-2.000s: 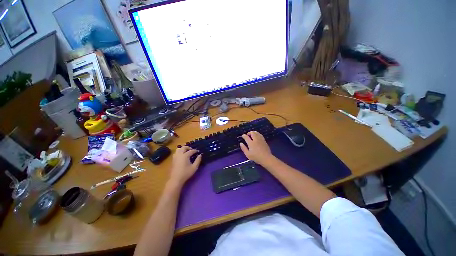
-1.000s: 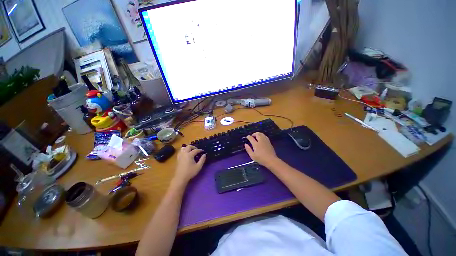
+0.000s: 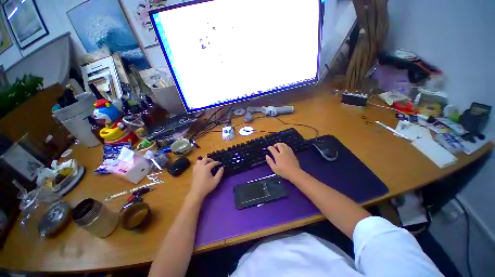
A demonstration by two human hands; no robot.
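A long black keyboard [image 3: 244,153] lies on the desk at the back edge of a purple desk mat [image 3: 347,181]. My left hand [image 3: 206,174] rests on the keyboard's left end, fingers apart. My right hand [image 3: 283,160] rests on its right half, fingers bent and apart. Both hands hold nothing; some fingertips are hard to make out against the dark keys. A dark mouse [image 3: 325,151] sits to the right of my right hand, untouched. A flat black rectangle [image 3: 259,192] lies on the mat in front of the keyboard. The large monitor [image 3: 249,48] shows a mostly white page.
A glass jar [image 3: 96,219], a round brown dish [image 3: 136,216] and a pink-white tissue pack [image 3: 132,167] stand at left. A toy figure [image 3: 111,121] is at back left. A small black box [image 3: 354,98] stands right of the monitor; papers [image 3: 431,149] lie far right.
The camera view has shifted slightly since the earliest frame, so the desk appears a little further right. Both hands stay on the keyboard with no clear change in place.
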